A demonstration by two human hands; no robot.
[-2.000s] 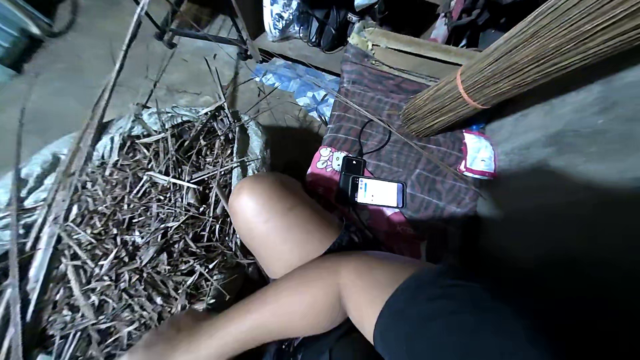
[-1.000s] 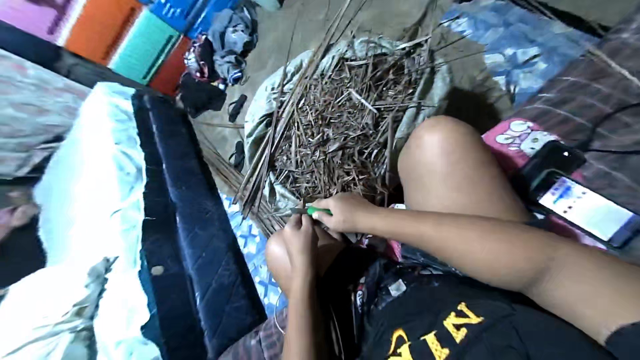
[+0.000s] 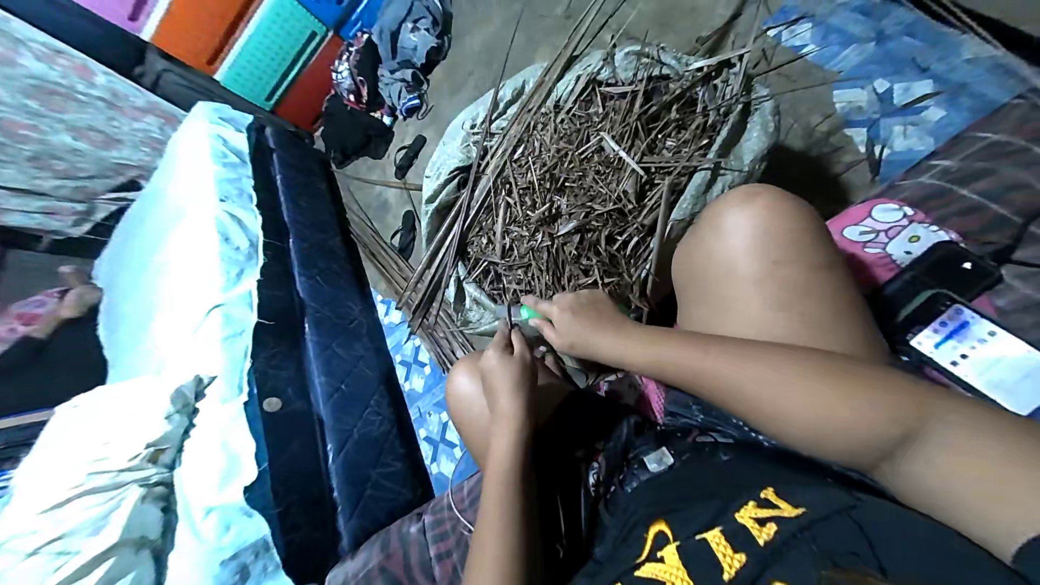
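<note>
My right hand (image 3: 587,325) grips the green handle (image 3: 530,314) of a small knife, whose short blade points left. Close to the blade, my left hand (image 3: 510,366) pinches a thin dark strip (image 3: 510,313), probably a palm leaf rib. Both hands are between my knees, at the near edge of a pale woven sack (image 3: 479,122) with its rim rolled down. Dry brown leaf scraps (image 3: 569,195) fill the sack. Long dry strips (image 3: 496,179) lean over its left side, and more lie in a bundle (image 3: 390,264) on the floor to the left.
A dark blue mattress (image 3: 325,341) with a white cloth (image 3: 187,244) stands at the left. Clothes (image 3: 402,57) and black slippers (image 3: 410,154) lie beyond it. At the right, a lit phone (image 3: 975,349) rests by a pink cushion (image 3: 886,236). Another person's hand (image 3: 80,292) shows far left.
The view has swung left since two seconds ago, when one hand was over the sack's near edge. Compared with one second ago, both hands remain together at the knife, with little plain change.
</note>
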